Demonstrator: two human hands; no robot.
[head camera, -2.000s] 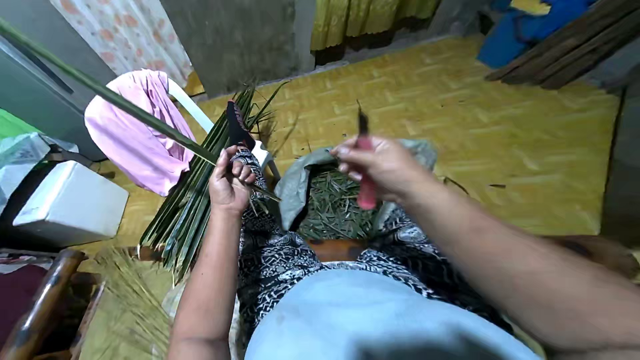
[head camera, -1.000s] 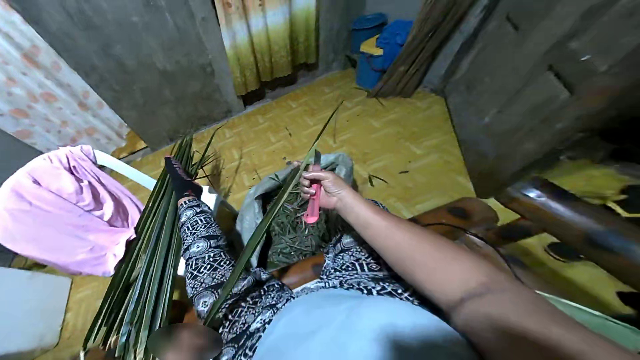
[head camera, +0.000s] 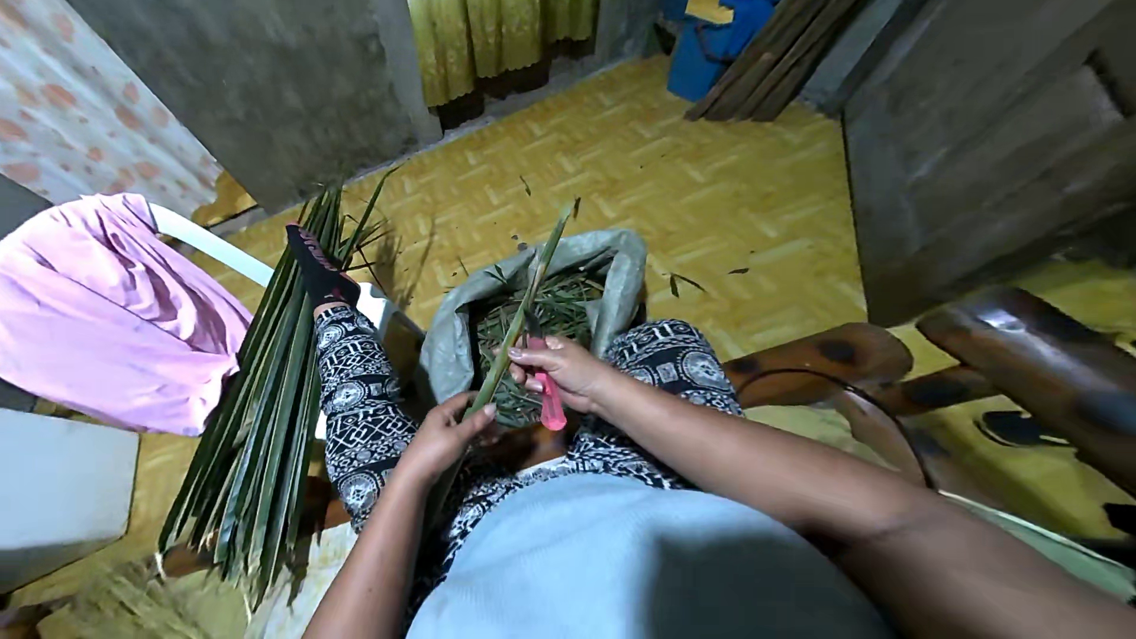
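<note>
My left hand (head camera: 451, 435) holds the lower part of a long green palm leaf strip (head camera: 524, 311), which slants up over an open grey-green sack (head camera: 450, 342). My right hand (head camera: 564, 373) grips a knife by its pink handle (head camera: 551, 404); the dark blade lies against the strip, partly hidden. Cut green leaf bits (head camera: 568, 302) fill the sack between my legs. To the left, a bundle of long palm leaves (head camera: 257, 426) leans beside my outstretched leg, with my dark-socked foot (head camera: 321, 271) against it.
A white plastic chair (head camera: 213, 244) draped with pink cloth (head camera: 106, 311) stands at left, near a white box (head camera: 62, 488). Brown wooden furniture (head camera: 825, 355) is at right. Wooden boards (head camera: 772, 62) lean by a blue container (head camera: 697, 67) at the back. Leaf scraps (head camera: 683, 284) lie on the yellow floor.
My left hand, low and blurred near the leaf bundle one second ago, is now at the strip's lower part, close to my right hand. The knife stays in my right hand.
</note>
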